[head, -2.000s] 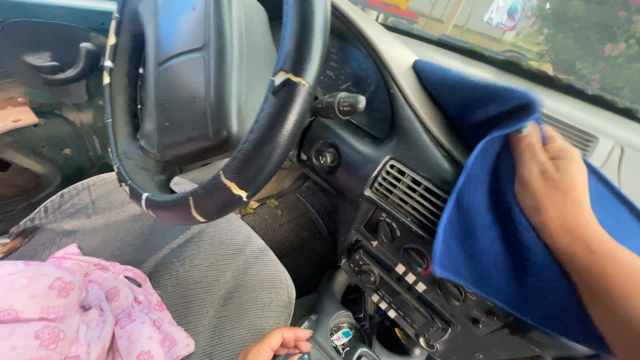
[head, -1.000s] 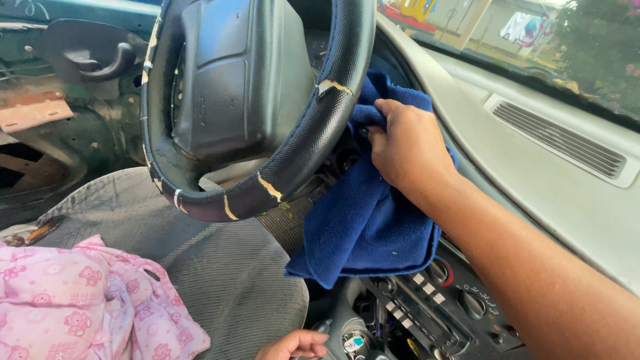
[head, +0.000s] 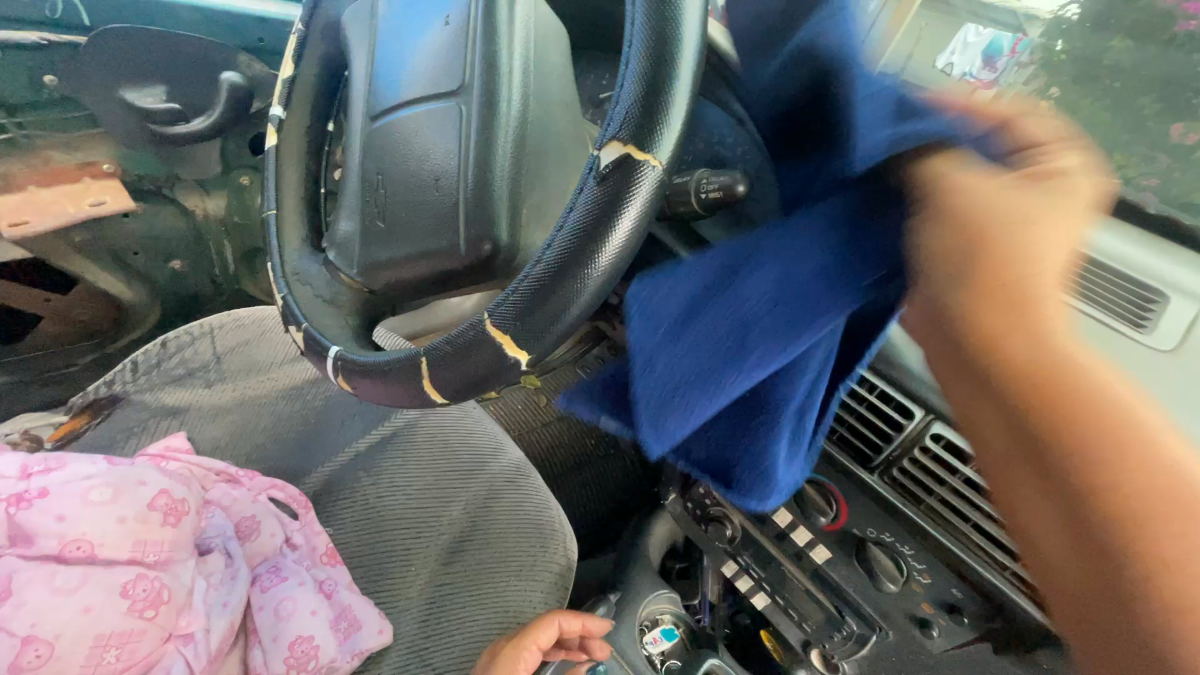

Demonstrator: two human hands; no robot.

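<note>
My right hand (head: 1003,206), blurred by motion, grips a dark blue cloth (head: 759,328) that hangs in folds between the steering wheel and the dashboard. Part of the cloth reaches up past the wiper stalk (head: 708,194) and hides much of the instrument cluster. My left hand (head: 553,645) is low in view beside the center console, fingers loosely curled; whether it touches anything is unclear. The steering wheel (head: 600,244) has a black cover, cracked in several places.
A pink cloth with bear prints (head: 159,562) lies on the grey striped seat (head: 441,506). Air vents (head: 947,478) and a control panel with knobs (head: 881,565) are at the lower right. The door (head: 187,234) has exposed metal at left. A windshield vent (head: 1120,292) is at right.
The blue cloth went from the dashboard top two seconds ago to behind the wheel rim one second ago. Now my right hand has lifted it up and to the right.
</note>
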